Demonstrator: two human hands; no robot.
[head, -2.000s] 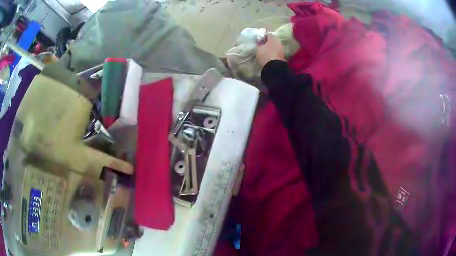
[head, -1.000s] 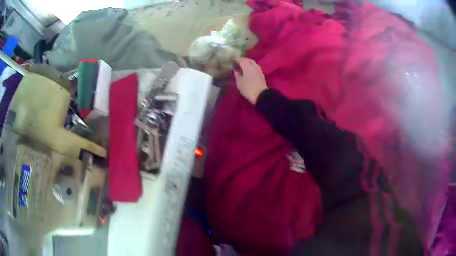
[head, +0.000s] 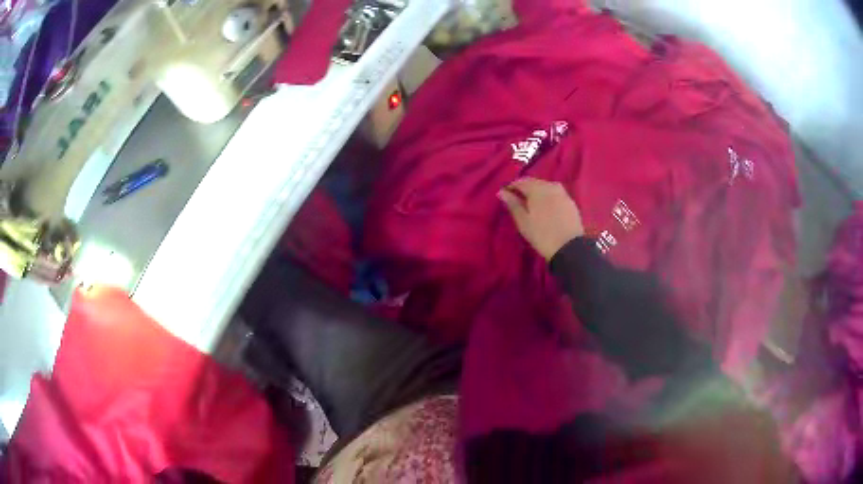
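Note:
My right hand (head: 544, 216) is over the large pile of crimson printed garments (head: 454, 180) on the right, below white lettering. Its fingers are bent and the fingertips close together at the cloth. Whether they pinch the cloth cannot be told. A black sleeve covers the arm. My left hand is out of the picture. An orange-red to crimson garment panel (head: 142, 388) hangs from the brightly lit needle end of the cream sewing machine (head: 118, 85) over the table's front edge at lower left.
Blue-handled thread snips (head: 137, 181) lie on the grey machine bed. A dark red fabric scrap (head: 312, 38) and metal parts (head: 369, 28) are at the table's far end. The white table edge (head: 284, 170) has a printed scale. A red light glows beside it. My lap shows at the bottom.
My right hand has left the plastic bag at the far side and is now over the garment pile. The view has swung, bringing the machine's needle end, snips and garment panel into sight.

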